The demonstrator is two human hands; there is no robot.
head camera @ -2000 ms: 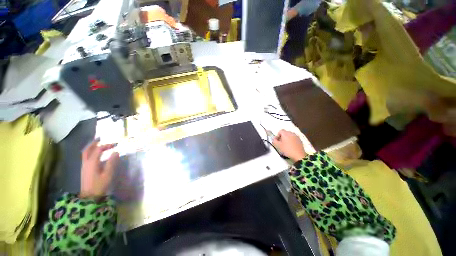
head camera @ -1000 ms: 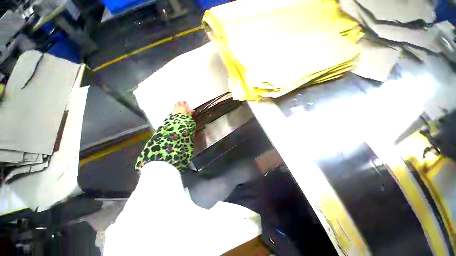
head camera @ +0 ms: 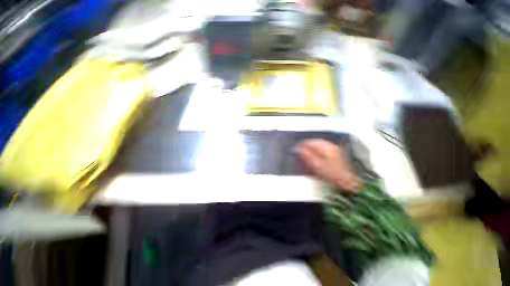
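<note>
The frame is blurred. My right hand is over the right part of the dark, shiny bed plate, its fingers pointing left; whether it holds anything cannot be told. My left hand is not in view. The yellow-edged pattern clamp frame lies beyond the plate, beside the dark grey machine head with its red mark. A dark brown piece lies on the white table to the right of my right hand.
The yellow panel stack is at the left, with pale grey sheets behind it. A black cord lies on the table between my right hand and the brown piece. Yellow material is at the lower right.
The view has swung from the left-side stacks back to the machine. The hand that was at the brown layers under the pale sheet is out of view, and my right hand now shows.
</note>
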